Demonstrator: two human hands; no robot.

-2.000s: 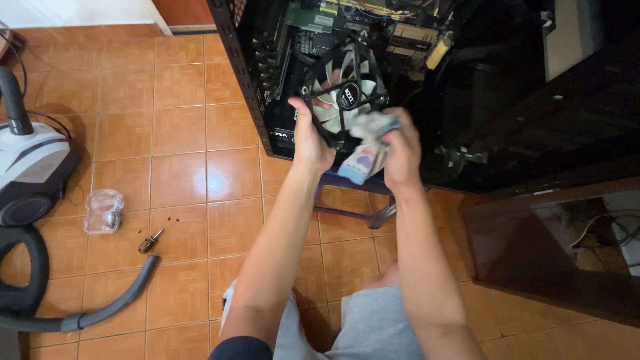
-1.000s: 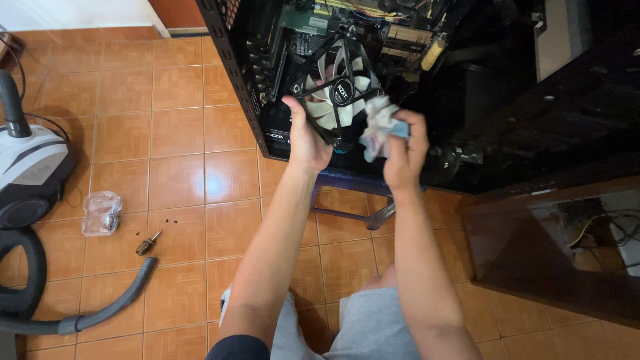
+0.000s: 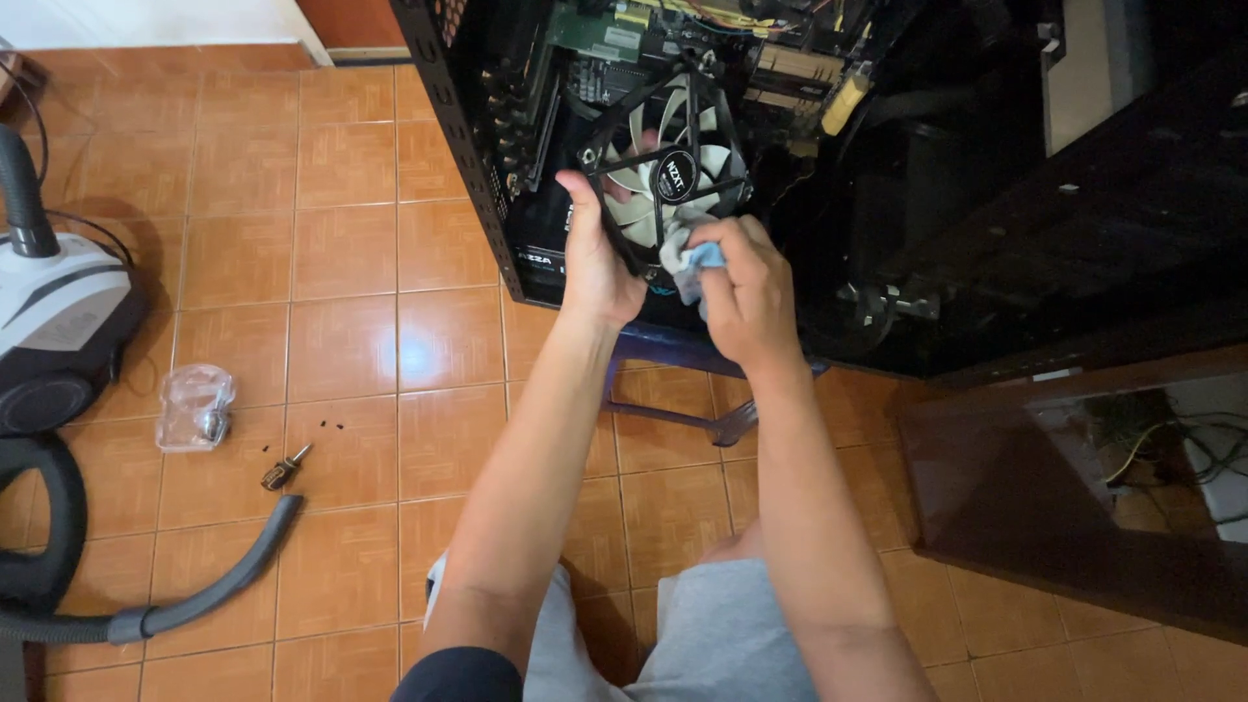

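Observation:
My left hand [image 3: 600, 253] holds a computer case fan [image 3: 720, 161] with a black frame and pale blades by its lower left side; some fingers show behind the blades. In my right hand [image 3: 749, 283] is a crumpled white and light-blue cloth or wipe [image 3: 685, 252], pressed to the fan's lower edge. The fan is tilted in front of the open black computer case [image 3: 829, 283]. Inside the case, a green circuit board [image 3: 595, 37] and coloured cables [image 3: 707, 19] show behind the fan.
The case rests over a dark blue plastic stool [image 3: 673, 349]. On the tiled floor at left lie a stubby screwdriver [image 3: 284, 470], small screws [image 3: 331, 425], a clear plastic container [image 3: 195, 409] and a vacuum hose [image 3: 224, 585] beside a vacuum cleaner [image 3: 58, 312]. A dark wooden cabinet [image 3: 1004, 468] stands at right.
Against one second ago, my right hand has moved left with the cloth, onto the fan's lower edge. My left hand keeps its hold on the fan.

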